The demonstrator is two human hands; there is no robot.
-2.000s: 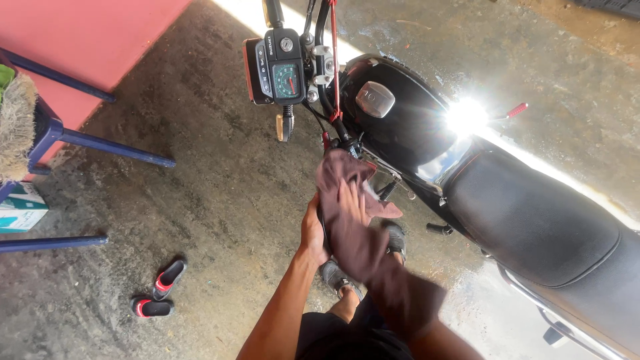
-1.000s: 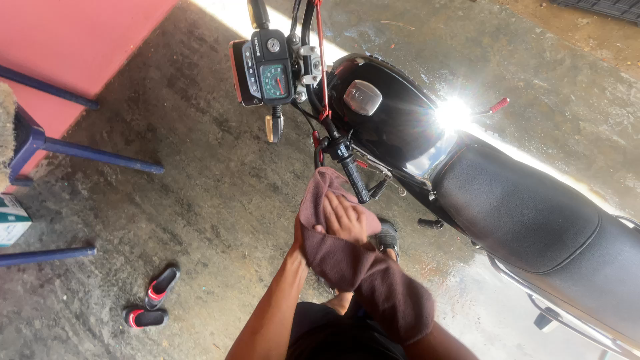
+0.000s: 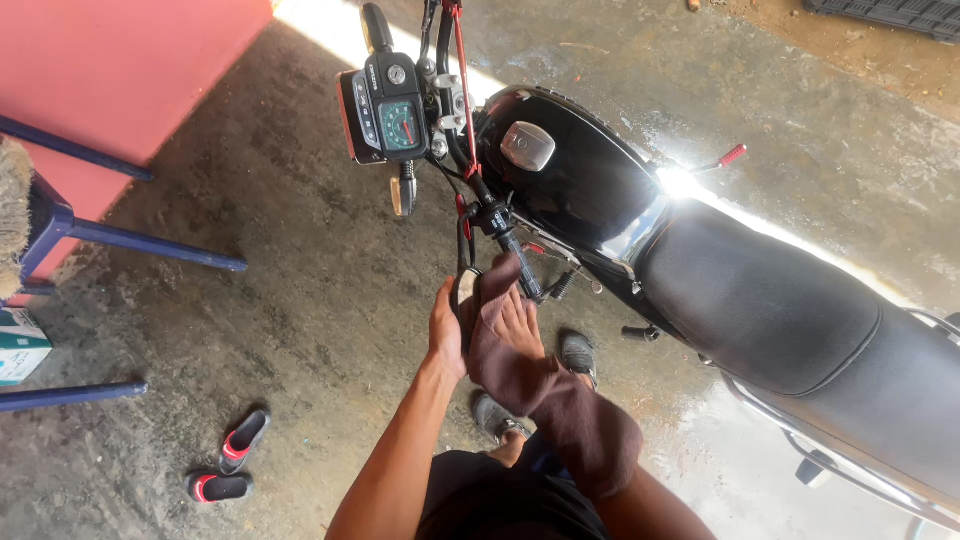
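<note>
A motorcycle's side mirror (image 3: 468, 294) stands edge-on beside the left handlebar grip (image 3: 523, 264). My left hand (image 3: 447, 330) is closed around the mirror's back and outer edge. Against the mirror's other side, my right hand (image 3: 517, 322) presses a brown cloth (image 3: 510, 371), with its fingers partly over the fabric. The cloth trails back over my right wrist and forearm. Ahead are the instrument cluster (image 3: 394, 112) with a key switch and the black fuel tank (image 3: 577, 172) with its silver cap.
The black seat (image 3: 757, 300) extends to the right. A blue plastic stool (image 3: 56, 225) with a shaggy item on it, a box (image 3: 21, 345) and red-strapped sandals (image 3: 237, 442) are at the left. A dark crate (image 3: 892, 15) lies at the top right, and my feet are below the handlebar.
The cloth has shifted off the mirror's face, which now shows in part between my hands. More of the left handlebar grip is in sight than two seconds ago.
</note>
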